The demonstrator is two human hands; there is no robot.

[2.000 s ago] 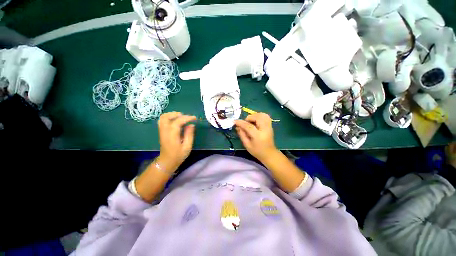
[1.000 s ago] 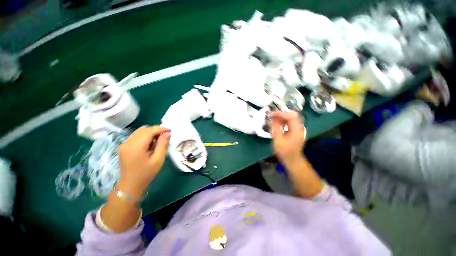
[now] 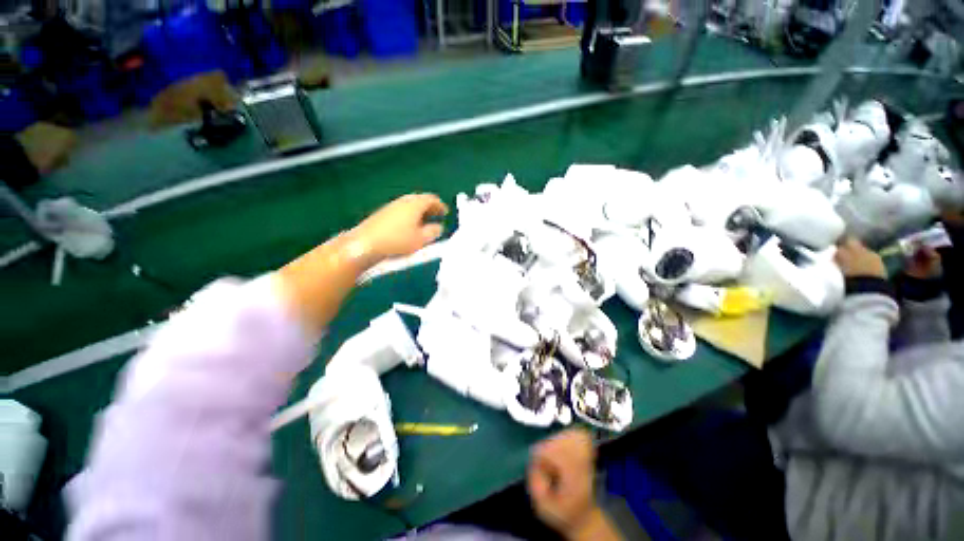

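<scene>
A white camera housing (image 3: 344, 396) lies on the green bench, its round open end towards me with a small silvery part inside. A thin yellow tool (image 3: 436, 429) lies just right of it. My left hand (image 3: 410, 224) is stretched forward at the back left edge of the pile of partly assembled cameras (image 3: 476, 291), fingers bent and apart, with nothing visible in it. My right hand (image 3: 562, 473) is blurred and curled at the bench's front edge, below the open camera heads; whether it holds anything cannot be told.
A cup-shaped camera head (image 3: 666, 330) lies near cardboard (image 3: 738, 336) with a yellow bundle (image 3: 740, 302). A person in grey sleeves (image 3: 869, 343) works at right. A pale rail (image 3: 476, 123) crosses behind, with a metal box (image 3: 280, 114) and blue bins (image 3: 196, 42) beyond. A white part (image 3: 19, 449) lies far left.
The view has tilted up and swung right. My left hand has moved from beside the housing forward to the pile. My right hand has drawn back from the pile to the bench's front edge.
</scene>
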